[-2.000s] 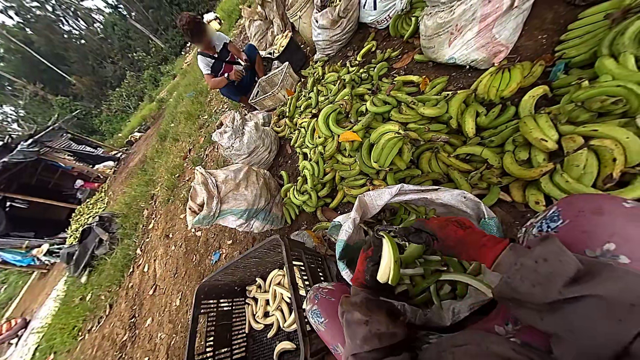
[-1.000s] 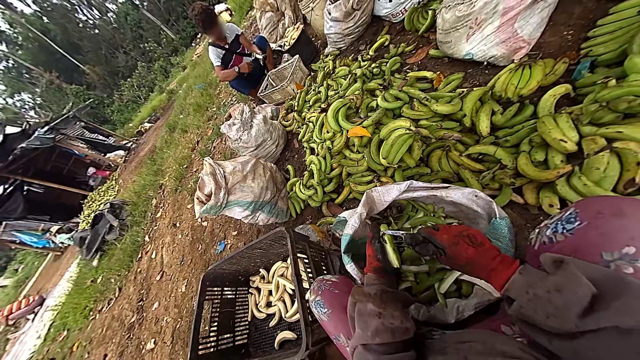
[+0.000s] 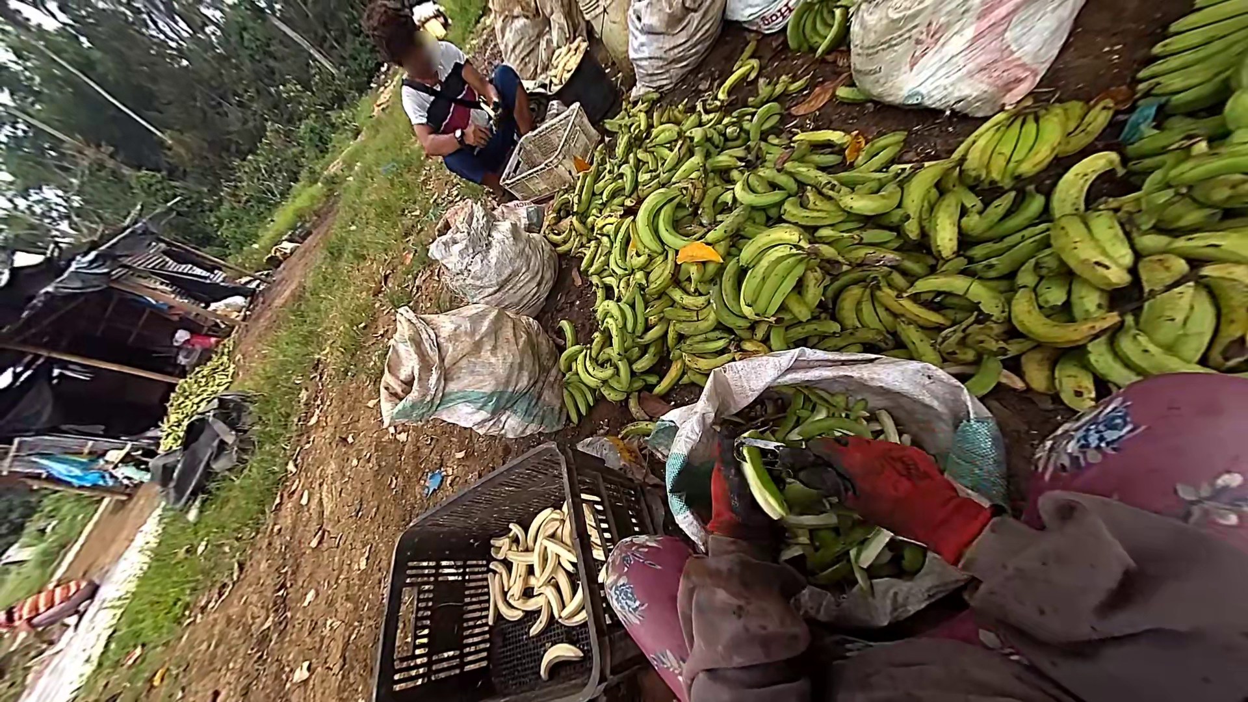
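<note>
Both my hands wear red-and-black gloves and are over an open woven sack (image 3: 809, 375) with green peels (image 3: 829, 546) in it. My left hand (image 3: 741, 492) grips a green banana (image 3: 762, 483), whose pale flesh or cut side shows along one edge. Close beside it, my right hand (image 3: 882, 483) has its fingers curled near the banana's upper end; a thin pale edge shows between the hands, too small to identify, and what the right hand holds is hidden. A black plastic crate (image 3: 424, 546) with peeled bananas (image 3: 541, 565) stands left of the sack.
A large heap of green bananas (image 3: 780, 273) lies beyond the sack. Filled woven sacks (image 3: 478, 366) stand to its left, others behind it. A person (image 3: 458, 107) sits at the back beside a pale crate (image 3: 551, 151). A shelter (image 3: 97, 331) is at far left.
Two seconds ago the banana showed a wide pale face and stood higher between my hands. Now my left hand holds a mostly green one lower over the sack.
</note>
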